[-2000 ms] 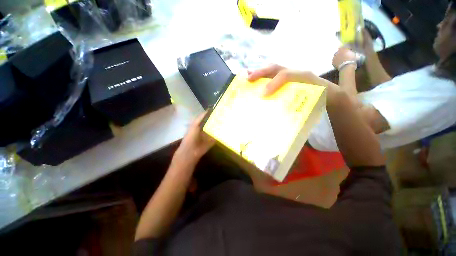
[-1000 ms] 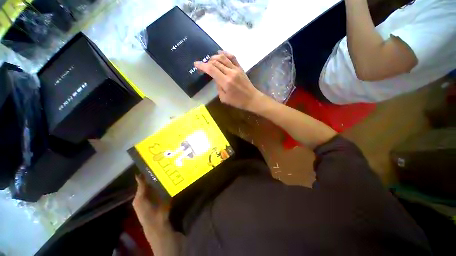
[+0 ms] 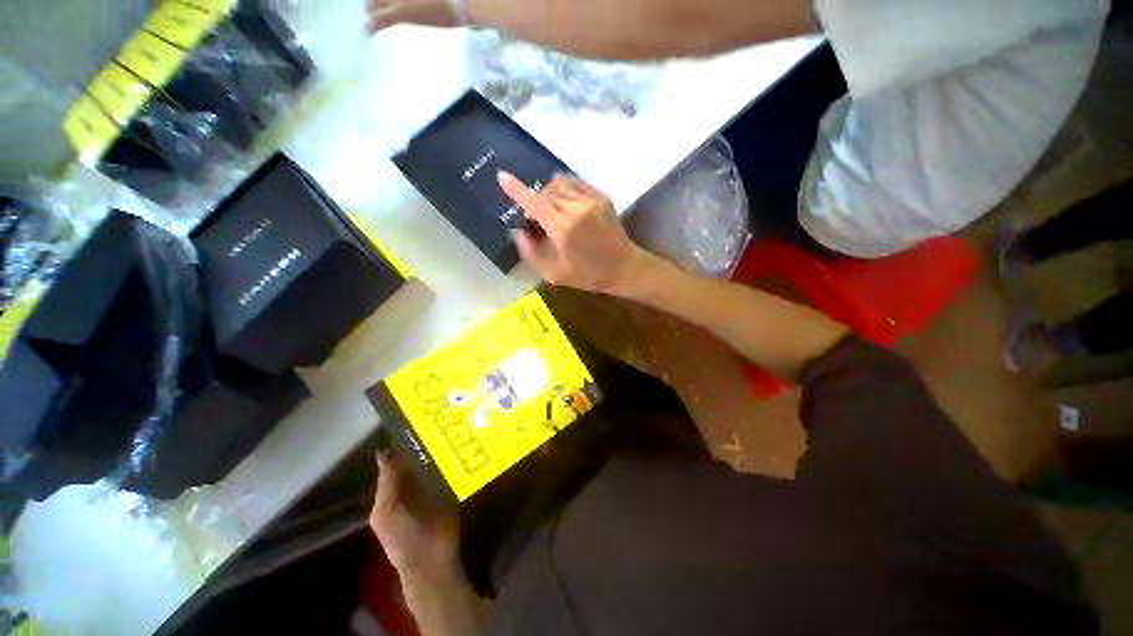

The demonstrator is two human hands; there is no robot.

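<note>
A black box in a bright yellow printed sleeve point(image 3: 497, 395) lies face up over the wearer's lap, at the table's edge. My left hand point(image 3: 416, 522) holds it at its black lower-left end; some fingers are hidden beneath it. A black box with white lettering point(image 3: 454, 162) lies flat on the table point(image 3: 447, 288). My right hand point(image 3: 574, 234) rests over its lower right part, index finger extended on the lid, thumb near its edge. It does not lift the box.
Black lettered boxes point(image 3: 267, 255) stand at the left with clear plastic film point(image 3: 162, 348). A row of yellow-ended boxes point(image 3: 137, 62) is at the back left. Another person's forearm point(image 3: 646, 25) reaches across the top. A clear bag point(image 3: 702, 211) hangs at the table edge, near a red stool point(image 3: 857, 292).
My right hand has left the sleeved box and now lies on the black box; my left hand holds the sleeved box lower down. The other person's arm has come across the table.
</note>
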